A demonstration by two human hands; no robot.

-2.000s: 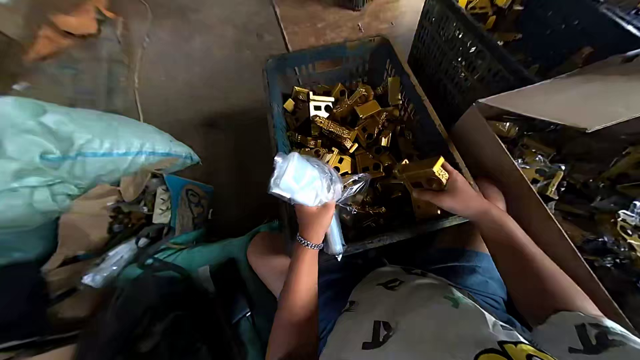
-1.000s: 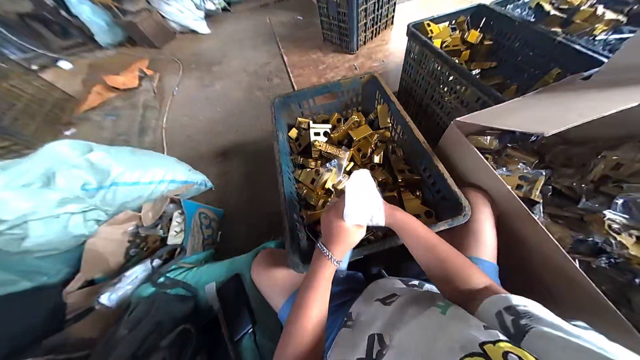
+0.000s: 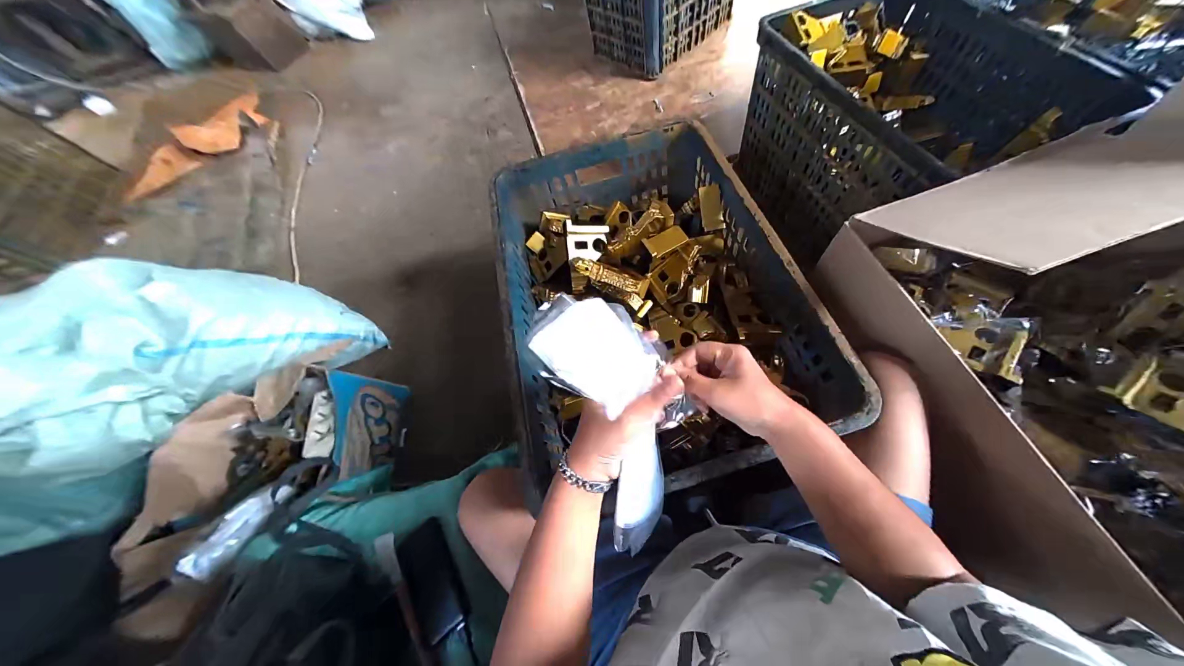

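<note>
My left hand (image 3: 615, 421), with a chain bracelet at the wrist, is closed around a stack of clear plastic bags (image 3: 597, 356) over the near part of a dark plastic crate (image 3: 786, 268). The lower end of the stack hangs below the palm. My right hand (image 3: 735, 384) meets the left at the bags' edge, thumb and forefinger pinched on clear plastic. Beneath both hands, the crate holds many shiny gold-coloured metal parts (image 3: 666, 242), some with round holes, one with an ornamented face. Whether a part is inside the pinched plastic cannot be told.
To the right stands an open cardboard box (image 3: 962, 444) of bagged gold parts. Behind it is another crate (image 3: 832, 139) with gold parts, and a further crate (image 3: 634, 37) stands at the top. A pale green sack (image 3: 185, 342) lies left. A thin cord (image 3: 298, 194) crosses the floor.
Two seconds ago my right hand held a gold part at the crate's right side; it has moved left to the bags, and that part is no longer visible in it. The view has shifted.
</note>
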